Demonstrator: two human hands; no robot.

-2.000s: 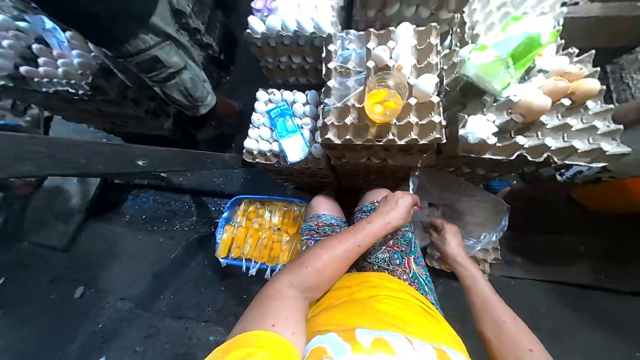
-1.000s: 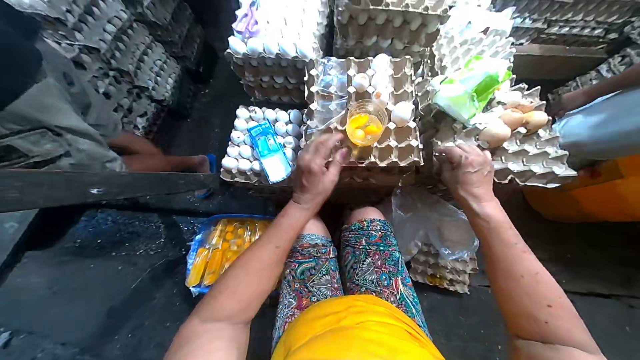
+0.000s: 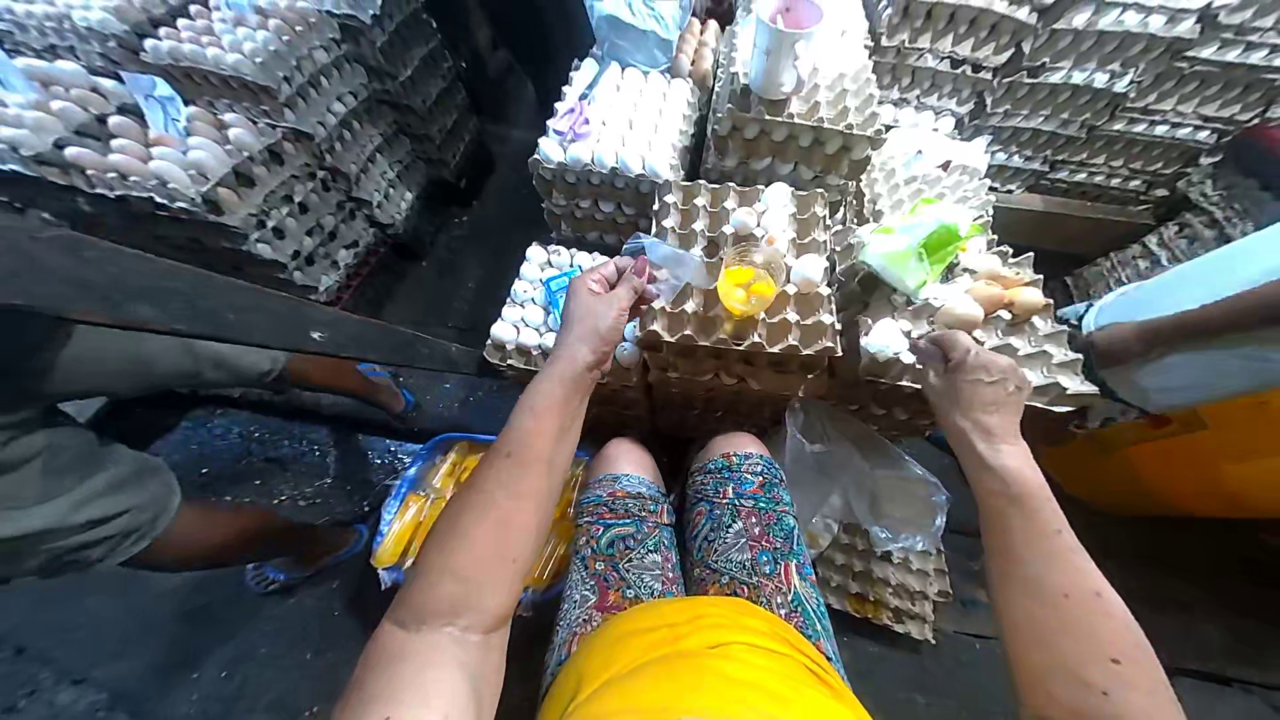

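Note:
My left hand [image 3: 600,305] pinches a clear plastic bag [image 3: 672,262] at the left edge of a cardboard egg tray [image 3: 700,215]. On that tray stands a clear cup of yolks [image 3: 750,280], with a few white eggs around it. At the right, my right hand [image 3: 968,380] has its fingers bent beside a crumpled white thing [image 3: 886,338] on another tray; whether it grips something is not clear. Brown eggs or shells [image 3: 960,312] and a green and white plastic bag [image 3: 918,245] lie just beyond. A blue pack [image 3: 560,288] rests on white eggs, partly behind my left hand.
A blue basin [image 3: 385,530] with yolk-filled plastic bags stands low left, partly under my forearm. Near my right knee, a large clear bag [image 3: 865,480] lies over stacked trays [image 3: 885,585]. A wooden beam [image 3: 240,310] crosses the left, with a person's legs [image 3: 230,535] beneath it.
Both hands have risen from my lap to the trays. My left hand, near the cup a second ago, is now farther left with the clear bag lifted. The view has shifted.

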